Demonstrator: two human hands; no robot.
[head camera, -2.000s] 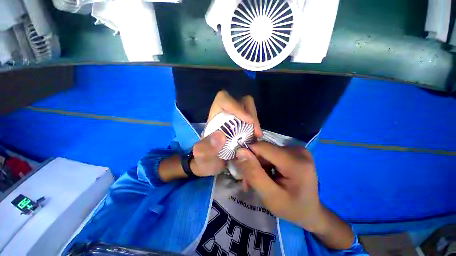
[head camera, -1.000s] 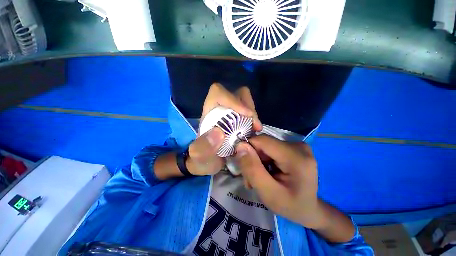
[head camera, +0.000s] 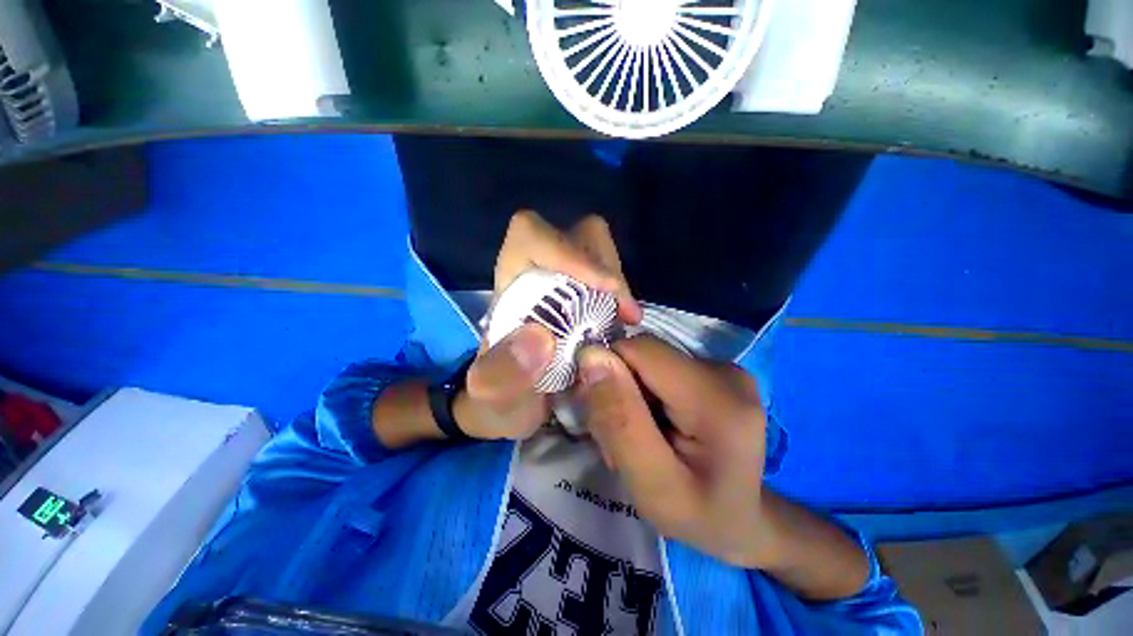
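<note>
A white fan shell (head camera: 554, 301) with a round slotted grille is held over my lap, its grille facing up. My left hand (head camera: 507, 360) grips the shell, with the thumb on the near side of the grille and fingers round the far side. My right hand (head camera: 677, 435) is pinched at the right side of the grille near its hub. A thin dark tool is mostly hidden in the right fingertips. The shell's lower part is hidden by the hands.
The green bench (head camera: 423, 75) runs across the top, carrying a large white round grille (head camera: 646, 62) and white shell parts (head camera: 283, 62). A white box (head camera: 137, 497) with a small green display (head camera: 52, 507) stands at lower left. Cardboard boxes (head camera: 963, 590) are at lower right.
The view has shifted slightly, so the bench items sit higher in the picture. Both hands keep hold at the grille. The thin tool shows less between my right fingertips.
</note>
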